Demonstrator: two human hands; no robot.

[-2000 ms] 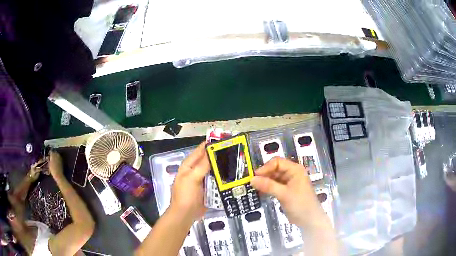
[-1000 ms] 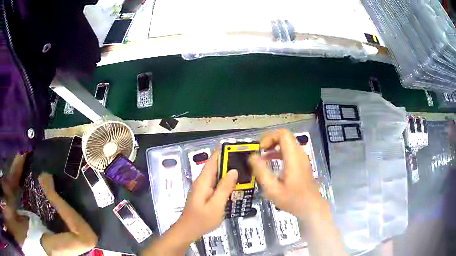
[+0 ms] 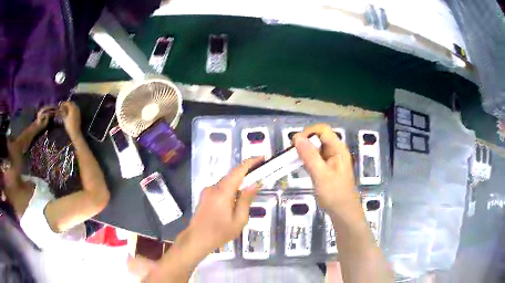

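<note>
I hold a phone (image 3: 280,164) edge-on above the clear blister tray (image 3: 199,124), its pale side edge showing and its face hidden. My left hand (image 3: 224,202) grips its lower left end between thumb and fingers. My right hand (image 3: 326,160) pinches its upper right end. White phone backs (image 3: 299,225) lie in the tray pockets in two rows, some partly covered by my hands and forearms. To the right, the grey blister tray (image 3: 426,204) holds two dark front housings (image 3: 412,131) at its top left.
A round fan (image 3: 148,108) and a purple-lit smartphone (image 3: 161,142) stand left of the tray. Two loose phones (image 3: 160,198) lie near them. Phones (image 3: 217,53) sit on the green conveyor (image 3: 288,61). Another person's arms (image 3: 88,177) are at far left. Clear trays (image 3: 482,50) are stacked upper right.
The phone has turned from yellow face showing to edge-on. My right hand has moved from over its screen to its upper end. The view has shifted, and the fan and tray sit further right.
</note>
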